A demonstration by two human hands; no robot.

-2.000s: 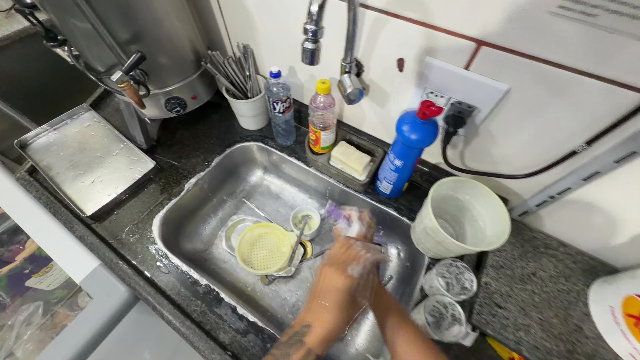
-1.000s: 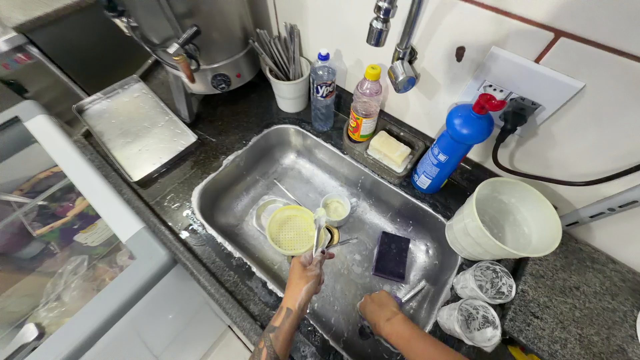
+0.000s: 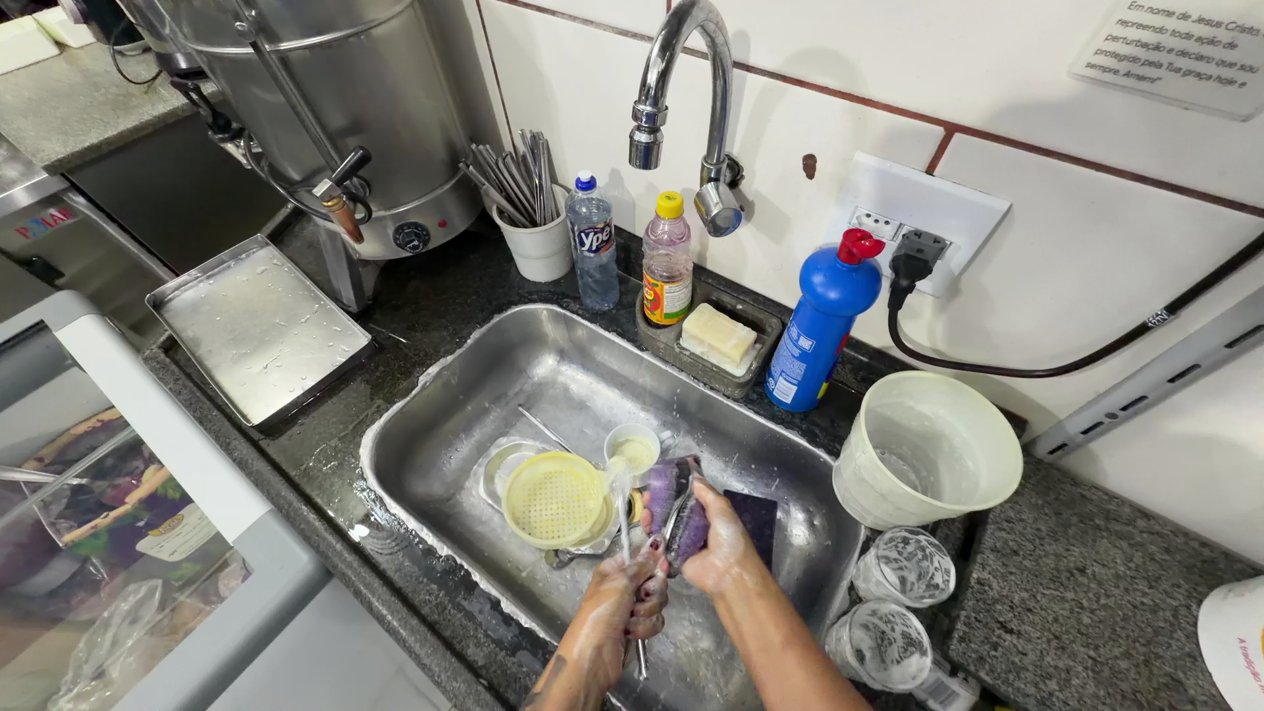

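Note:
Over the steel sink (image 3: pixel 415 420), my soapy left hand (image 3: pixel 632 592) grips metal utensils that look like spoons (image 3: pixel 624 523). My right hand (image 3: pixel 719 538) holds a purple sponge (image 3: pixel 671 509) folded around part of a utensil, close beside the left hand. Left of them in the basin lie a yellow perforated strainer (image 3: pixel 555 501), a small metal dish (image 3: pixel 501 472) and a thin utensil (image 3: pixel 543 427). A small white cup (image 3: pixel 632 449) stands behind the sponge. A dark flat pad (image 3: pixel 755 523) is partly hidden by my right hand.
Behind the sink are a faucet (image 3: pixel 726 99), a cup of cutlery (image 3: pixel 538 237), two clear bottles (image 3: pixel 595 247), a soap bar (image 3: pixel 719 334) and a blue bottle (image 3: pixel 815 331). A white tub (image 3: pixel 923 449) and soapy cups (image 3: pixel 904 568) stand right; a metal tray (image 3: pixel 259 331) lies left.
My right hand was low in the basin near the dark pad one second ago; now it is beside my left hand with the purple sponge. My left hand still holds utensils.

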